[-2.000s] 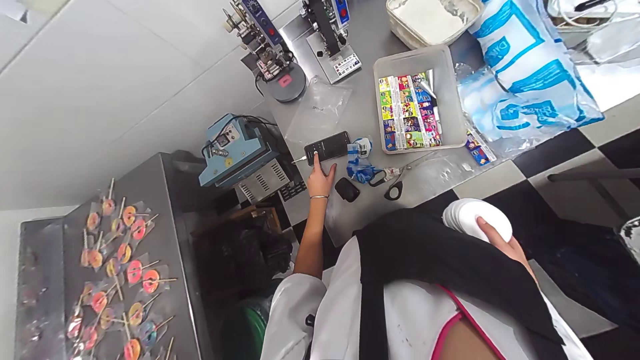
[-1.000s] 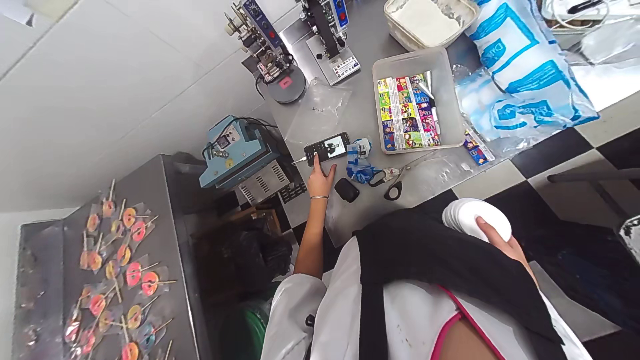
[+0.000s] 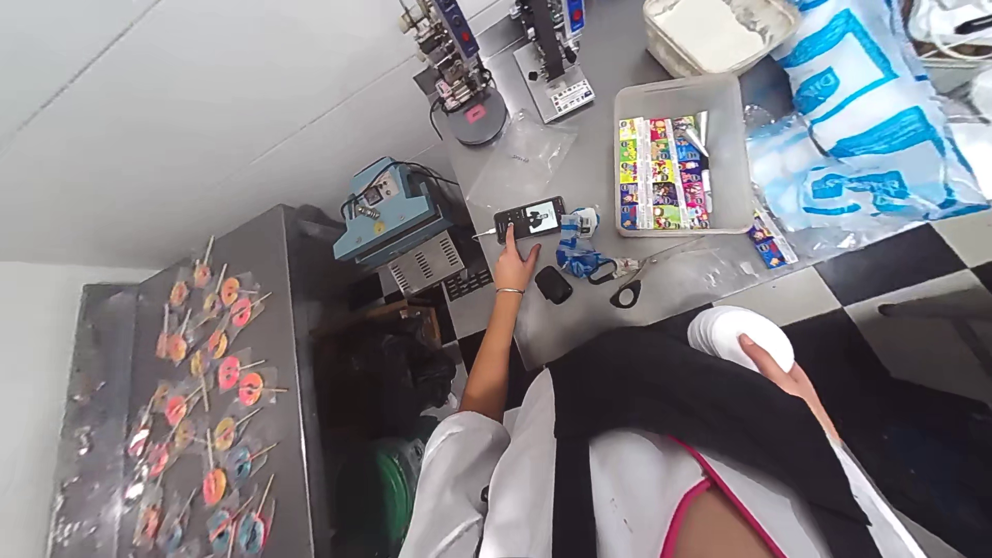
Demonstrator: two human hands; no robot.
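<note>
My left hand [image 3: 514, 267] reaches over the grey worktop, index finger on the lower left end of a smartphone [image 3: 530, 218] whose screen is lit. A white cable runs into the phone. Beside that hand lie a small black case [image 3: 554, 285], a crumpled blue-and-white wrapper [image 3: 576, 249] and black-handled scissors [image 3: 628, 291]. My right hand [image 3: 775, 370] grips a stack of round white discs [image 3: 736, 335] at the front of my body, thumb on the top disc. Its other fingers are hidden under the stack.
A plastic tub of colourful packets [image 3: 732, 155], a tub of white powder [image 3: 707, 35] and a blue-and-white plastic bag [image 3: 868, 116] stand on the worktop. Two benchtop machines [image 3: 473, 108] are behind. A blue machine [image 3: 385, 213] is left, near a metal table [image 3: 271, 310] with wrapped lollipops [image 3: 250, 387].
The phone's screen, dark two seconds ago, now shows a lit picture. My left hand remains at the phone, and my right hand still holds the white discs.
</note>
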